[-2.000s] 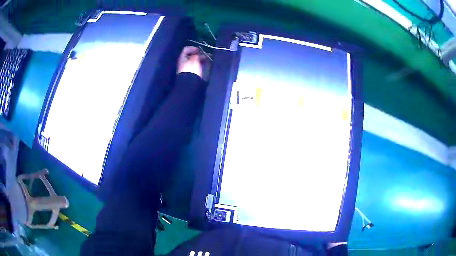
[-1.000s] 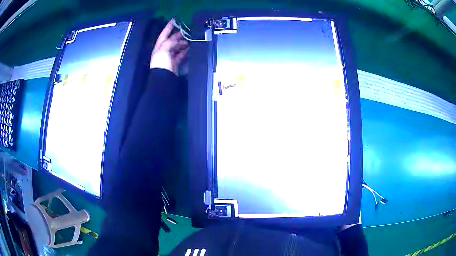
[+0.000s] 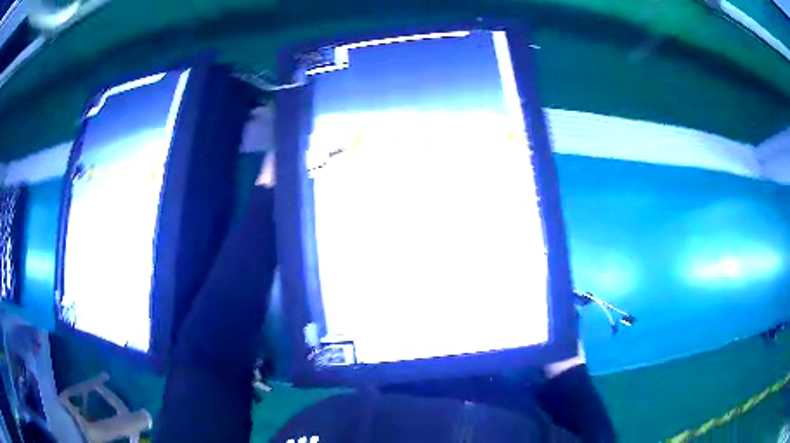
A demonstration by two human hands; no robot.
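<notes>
A large display panel [image 3: 424, 234], glaring white, lies in a black foam tray [image 3: 561, 260] in front of me. Pale wires [image 3: 281, 86] come off its far left corner. My left hand [image 3: 266, 168] is blurred and at the tray's left side, with its fingers mostly hidden by the edge; it seems to hold the tray there. My right hand [image 3: 565, 366] grips the tray's near right corner, with only a small part showing.
A second panel [image 3: 117, 225] in a black surround stands on the left. The blue-green bench [image 3: 684, 260] runs behind and to the right, with wires with dark ends [image 3: 611, 310] beside the tray. A pale stool [image 3: 104, 411] is at lower left, and yellow-black floor tape [image 3: 736, 408] at lower right.
My left hand has come away from the wires at the far left corner, back towards me to the tray's left side. The tray now sits further left in view and turned slightly anticlockwise.
</notes>
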